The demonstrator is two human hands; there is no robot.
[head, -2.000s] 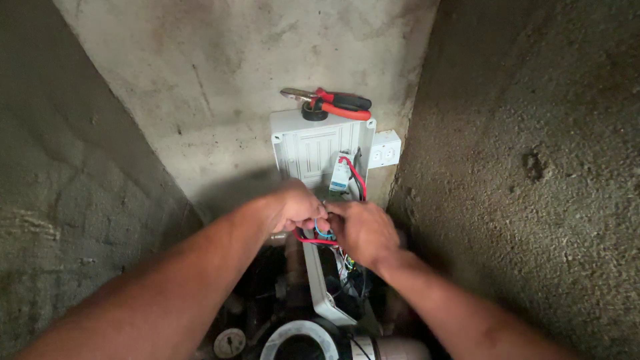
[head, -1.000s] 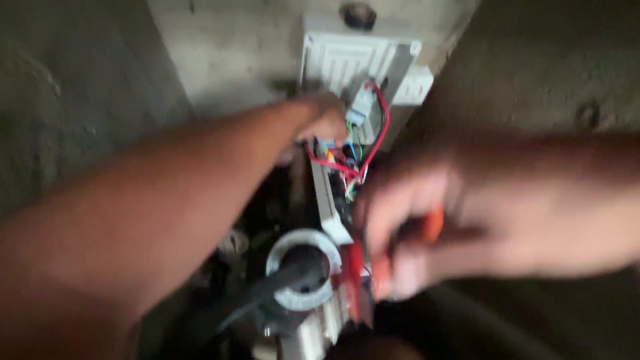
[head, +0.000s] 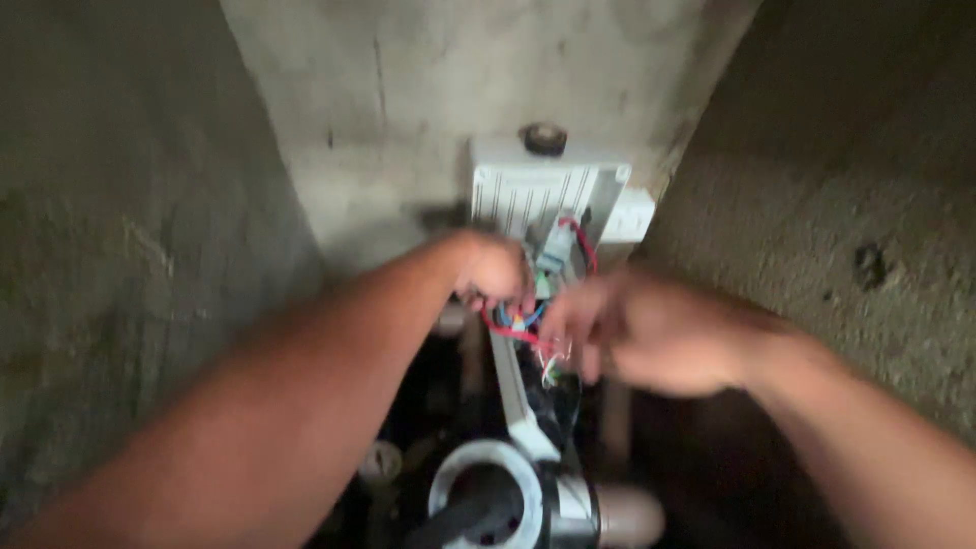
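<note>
My left hand (head: 496, 274) is at the lower left of an open grey plastic electrical enclosure (head: 526, 183), its fingers curled beside blue and red wires (head: 515, 332); blur hides what they grip. Close by on the right, my right hand (head: 610, 328) has bent, blurred fingers near red and white wires (head: 550, 366); whether it holds any is unclear. A light grey electrical module (head: 558, 245) with a red wire at its top sits inside the enclosure. Below the wires, the long pale cover edge (head: 515, 396) slopes down.
A roll of black tape (head: 545, 139) lies on top of the enclosure. A white outlet box (head: 631, 216) is at its right. Below are a pale ring-shaped fitting (head: 526, 488), a pipe end (head: 629, 517) and a round gauge (head: 380, 462). Concrete walls (head: 839, 191) stand close on both sides.
The red-handled pliers, on the enclosure two seconds ago, are no longer there. A blurred red tool was at my right hand one second ago; that hand has since moved up to the wires.
</note>
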